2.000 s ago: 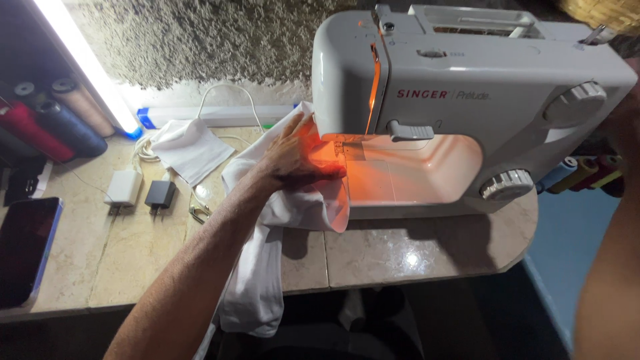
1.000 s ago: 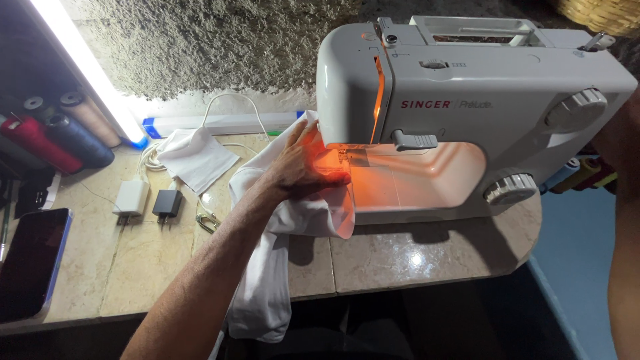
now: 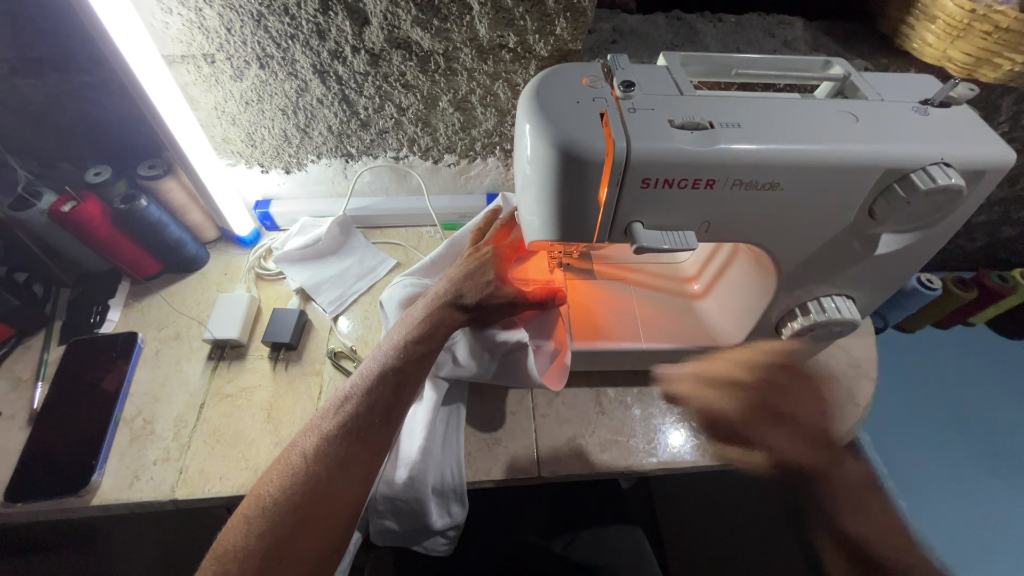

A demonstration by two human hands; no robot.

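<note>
A white Singer sewing machine [image 3: 752, 172] stands on the tiled worktop, its lamp casting orange light on the needle area. White fabric [image 3: 496, 352] lies at the left of the presser foot [image 3: 560, 258] and hangs over the worktop's front edge. My left hand [image 3: 508, 276] rests on this fabric beside the presser foot, fingers spread and thumb toward the machine. My right hand [image 3: 748, 400], blurred, is in front of the machine's base, below and left of the lower side dial [image 3: 820, 318]. Its fingers are too blurred to read, and whether it holds anything cannot be told.
A small white cloth [image 3: 332, 260], a white charger [image 3: 232, 320], a dark charger [image 3: 284, 330] and a phone [image 3: 76, 416] lie at the left. Thread spools [image 3: 104, 232] stand behind them near a lit tube lamp [image 3: 172, 112]. A wicker basket [image 3: 960, 36] is at the upper right.
My right hand has come from the right edge, by the machine's side, to the front of its base. My left hand stays on the white fabric beside the presser foot.
</note>
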